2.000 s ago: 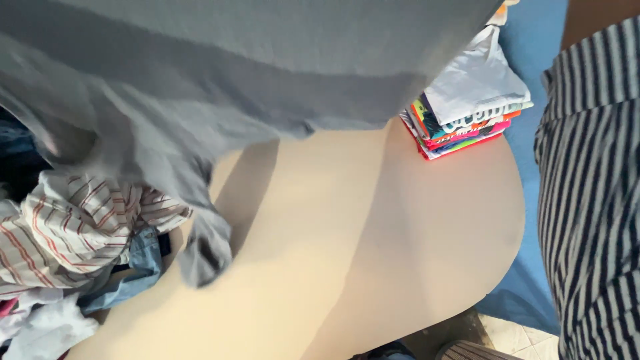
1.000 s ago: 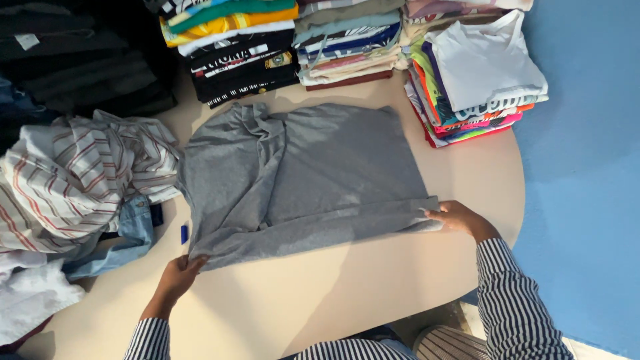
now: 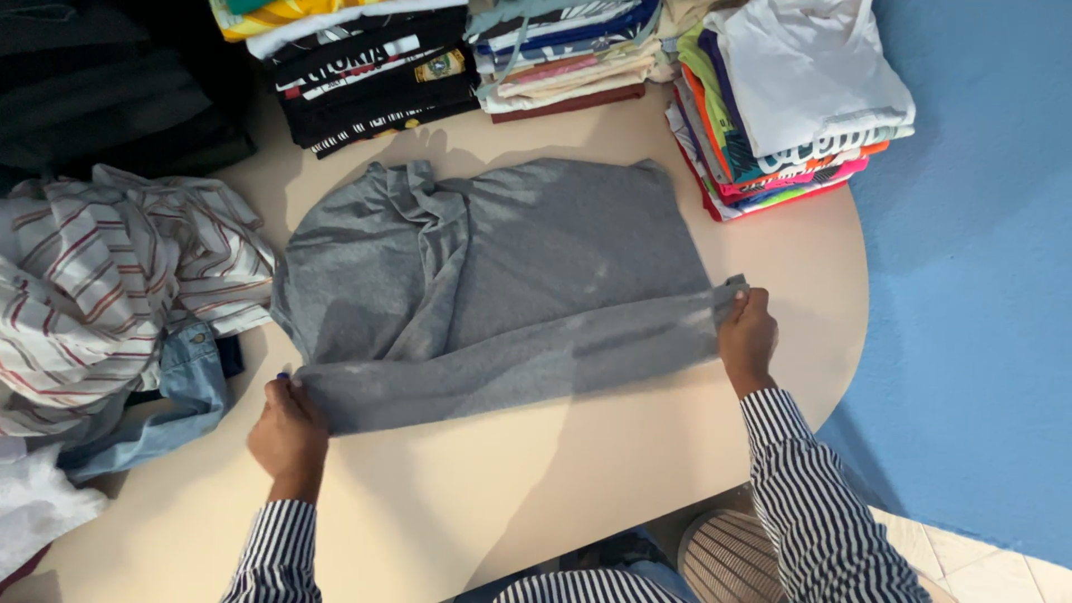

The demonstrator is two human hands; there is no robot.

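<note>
A grey long-sleeved garment (image 3: 578, 243) lies spread on the pale rounded table (image 3: 469, 502), its near edge folded over in a long strip. My left hand (image 3: 291, 431) grips the left end of that strip, with a small blue thing showing at the fingertips. At the strip's right end, my right hand (image 3: 748, 335) pinches the cloth near a small turned-up corner. Bunched grey fabric runs down the garment's left part.
Folded dark shirts (image 3: 377, 84), light folded clothes (image 3: 569, 63) and a stack topped by a white shirt (image 3: 812, 75) line the far side. Loose striped cloth (image 3: 75, 285) and a denim piece (image 3: 197, 377) lie left. A blue wall (image 3: 980, 251) stands right.
Two seconds ago the grey garment hung raised over the table; now it lies flat. Since one second ago, both hands have stayed at the ends of the folded edge.
</note>
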